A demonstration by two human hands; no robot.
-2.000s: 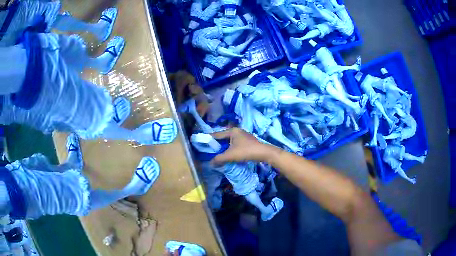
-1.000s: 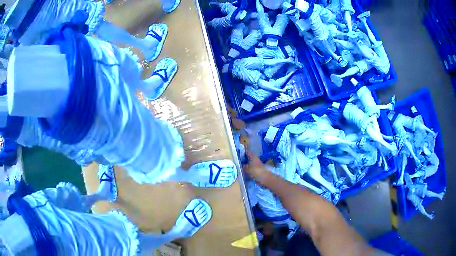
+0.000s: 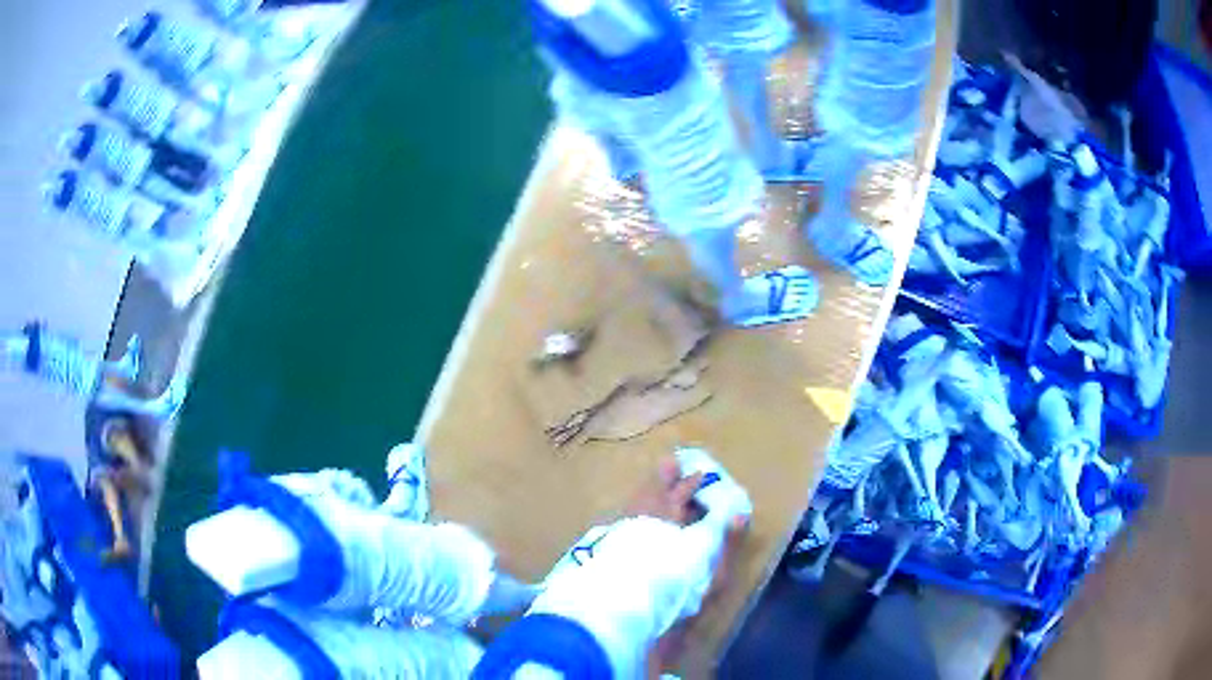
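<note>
A pale figurine lower body (image 3: 625, 571) with ruffled shorts and a dark-blue sash lies tilted low over the work ledge. My left hand (image 3: 685, 494), mostly hidden behind it, is closed around the leg by the sandalled foot (image 3: 708, 481). My right hand is not visible; a blurred brownish shape at the lower right edge may be my arm, but I cannot tell. A torn cardboard scrap (image 3: 638, 405) with a small white spot (image 3: 558, 347) lies on the ledge.
Half-figures stand at the ledge's far end (image 3: 678, 146) and lie at lower left (image 3: 386, 565). A green conveyor (image 3: 332, 266) runs left. Another person's arm (image 3: 117, 485) is beyond it. Blue totes (image 3: 930, 565) heaped with half-figures are right; a yellow marker (image 3: 831, 403) is on the edge.
The view has swung left, showing more conveyor and the cardboard scrap. The arm earlier reaching beside the totes is no longer there. A half-figure is now held over the ledge.
</note>
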